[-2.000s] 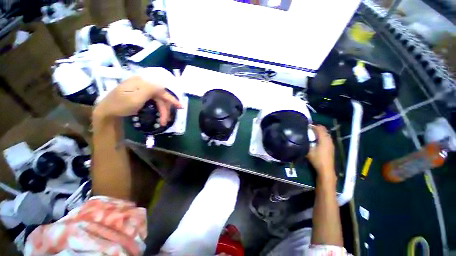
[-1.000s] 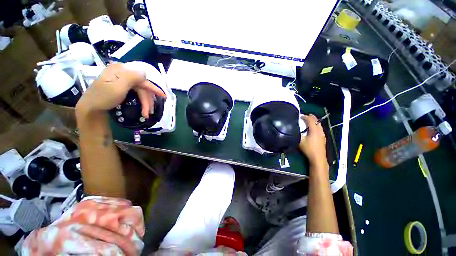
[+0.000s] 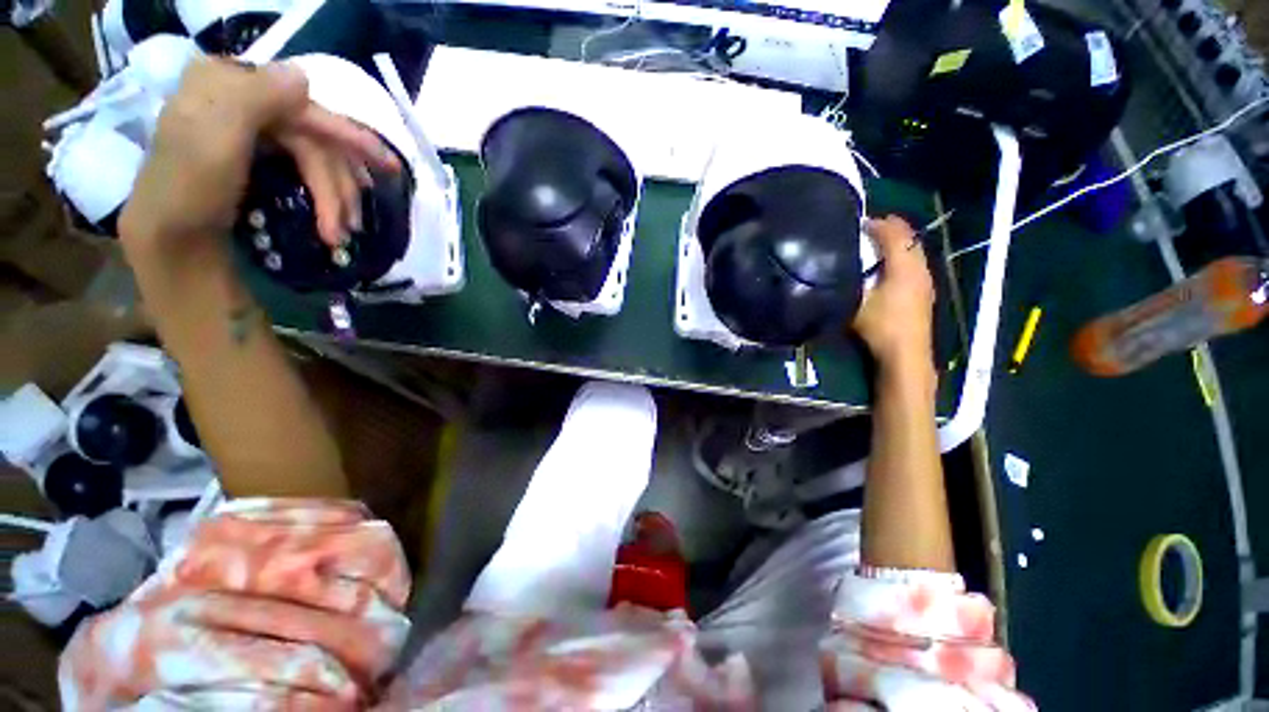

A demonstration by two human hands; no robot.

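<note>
Three white dome cameras with black ball heads stand in a row on the green bench. My left hand (image 3: 265, 167) lies over the left camera (image 3: 383, 230), its fingers on the black head beside small round lights. The middle camera (image 3: 557, 209) and the right camera (image 3: 782, 257) stand untouched, their black heads towards me. My right hand (image 3: 898, 299) is beside the right camera, around a white computer mouse (image 3: 871, 257) that is mostly hidden by the hand and the camera.
A white keyboard-like strip (image 3: 612, 118) lies behind the cameras. A black cylindrical unit (image 3: 988, 84) and white strap (image 3: 991, 292) are at the right. The right bench holds an orange bottle (image 3: 1169, 317), yellow stick (image 3: 1026, 340) and tape roll (image 3: 1170, 580). More cameras (image 3: 118, 424) lie at the left.
The view has tilted down, so the monitor screen is out of the picture and the cameras appear higher. My left hand stays on the left camera and my right hand at the mouse.
</note>
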